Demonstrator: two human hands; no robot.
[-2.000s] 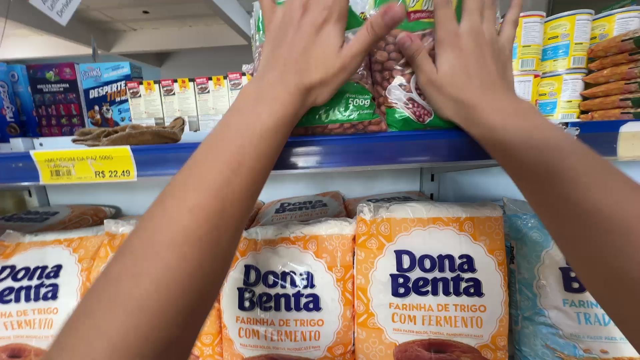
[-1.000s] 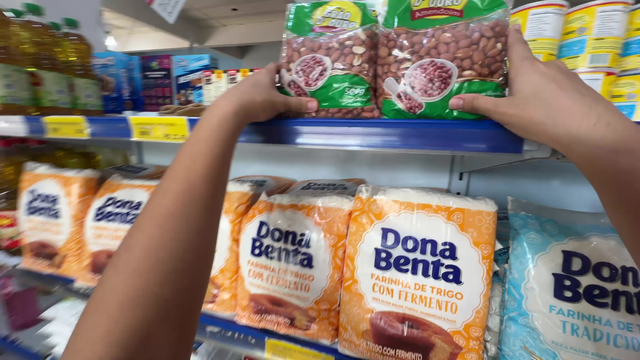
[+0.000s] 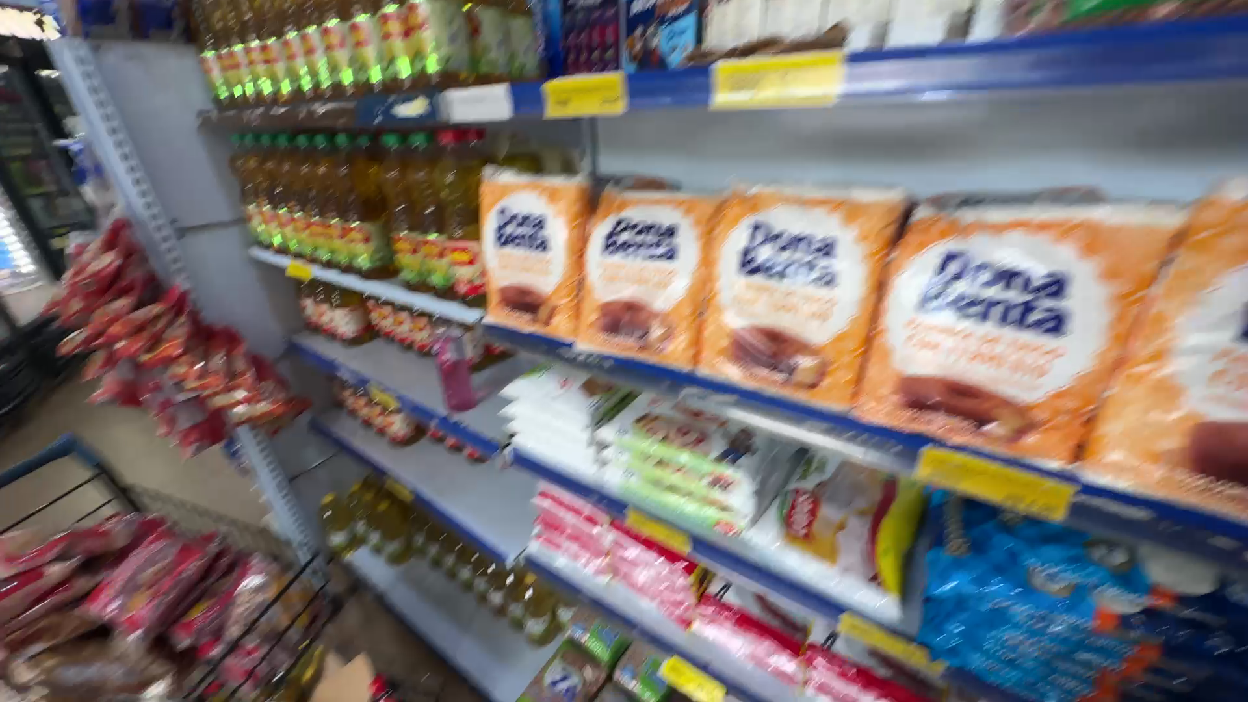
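Neither my left hand nor my right hand shows in the head view now. Orange and white flour packages point(image 3: 801, 292) stand upright in a row along a blue-edged shelf at the centre and right. Above them, a small part of a green and reddish bag point(image 3: 1121, 12) shows at the top right edge, beside white packages and a brown cloth-like item point(image 3: 780, 44). Rows of oil bottles point(image 3: 322, 200) with green caps fill the shelves at the left. The picture is blurred.
A wire shopping cart point(image 3: 68, 448) at the lower left stands near many red packets point(image 3: 146, 585). More red packets point(image 3: 175, 341) hang on a shelf upright. Lower shelves hold white packs point(image 3: 551, 414), pink packs point(image 3: 634, 561), blue bags point(image 3: 1024, 595) and a pink bottle point(image 3: 454, 370).
Both hands, at the peanut bags on the upper shelf a second ago, are out of view. The view has swung left and down, bringing in the cart and lower shelves.
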